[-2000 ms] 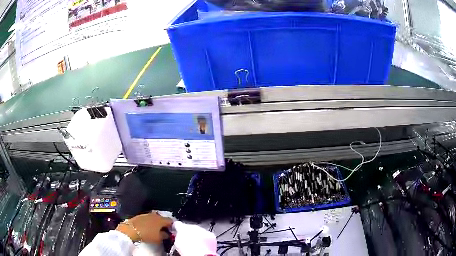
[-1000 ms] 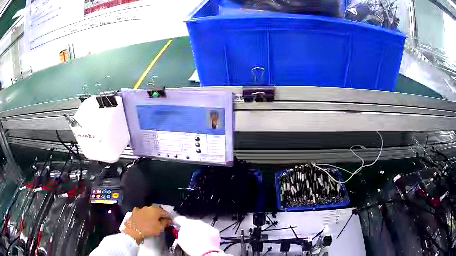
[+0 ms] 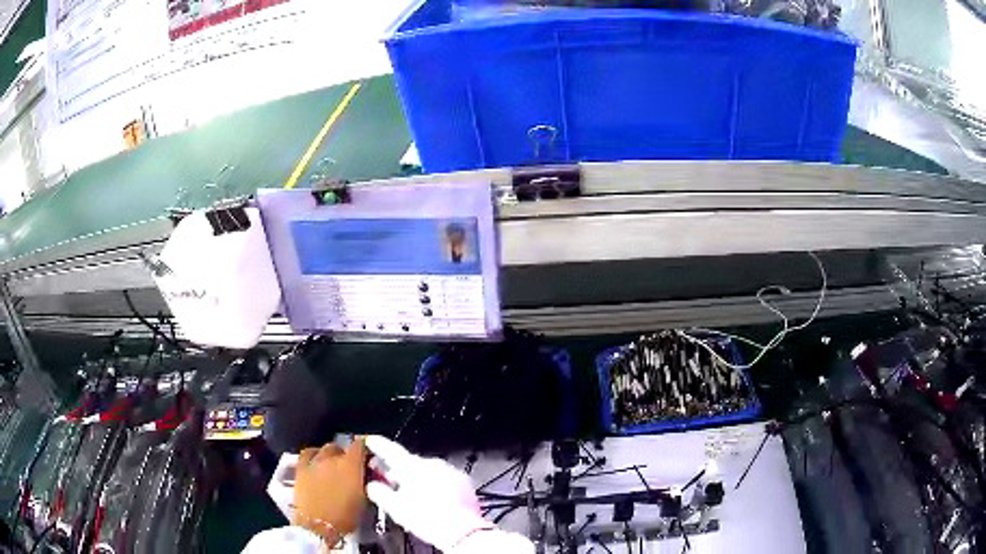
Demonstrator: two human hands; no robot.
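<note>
My left hand (image 3: 330, 489), with bare-looking fingers and a white sleeve, is at the bottom left of centre, over a white open holder (image 3: 283, 487). My right hand (image 3: 430, 500), in a white glove, touches or nearly touches it from the right. A small red patch shows between the hands; what they hold is hidden. To the right, a black harness branch with small black connectors (image 3: 624, 509) lies across silvery fixtures on a white board (image 3: 757, 509). Loose black cable ties (image 3: 523, 467) stick out near the board's back edge.
Behind the board are a dark parts pile (image 3: 487, 395) and a blue tray (image 3: 746, 413) of metal-ended parts. A device with coloured buttons (image 3: 235, 420) stands left. An instruction card (image 3: 389, 260) hangs on the rail (image 3: 692, 235). Harness bundles (image 3: 141, 476) lie at both sides.
My left hand has turned more upright, its fingers now pointing up beside the right glove. Both hands stay close together by the holder. The camera view has shifted slightly.
</note>
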